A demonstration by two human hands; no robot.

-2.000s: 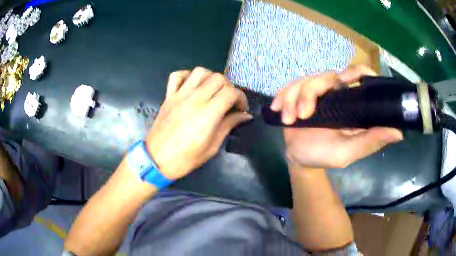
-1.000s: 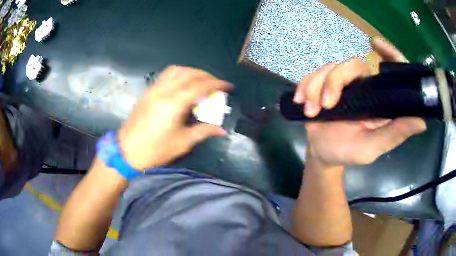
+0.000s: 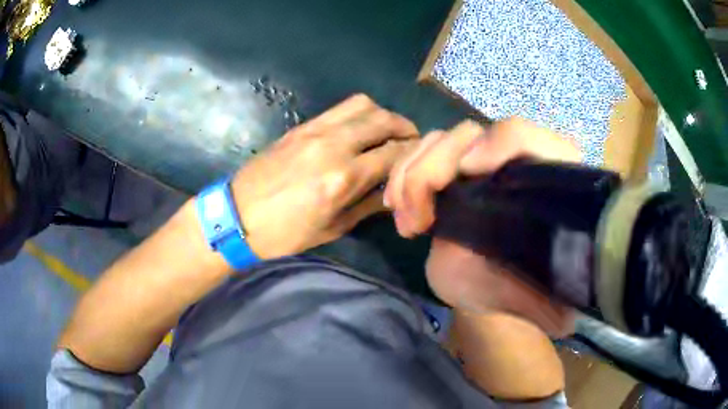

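Note:
My right hand [image 3: 487,216] is wrapped around the black electric screwdriver [image 3: 551,232], whose cable end points to the lower right, close to the camera. My left hand [image 3: 319,176], with a blue wrist band [image 3: 223,224], has its fingers curled against my right fingertips. The white housing does not show now, and what my left fingers hold is hidden. The tool's tip is hidden behind my right fingers. A cardboard tray [image 3: 643,136] of tiny silvery-blue screws [image 3: 527,64] lies beyond my right hand.
One white part [image 3: 61,49] stands on the dark green bench [image 3: 343,48] at the upper left, near a gold pile [image 3: 28,17]. Dark specks [image 3: 275,96] lie beyond my left hand. A person's grey clothing [image 3: 40,184] shows at the left edge. A brighter green strip [image 3: 674,64] runs at the upper right.
My hands have come together. The screwdriver has moved left and tilted, its rear nearer the camera. The white part seen in my left fingers is now hidden. The view has shifted.

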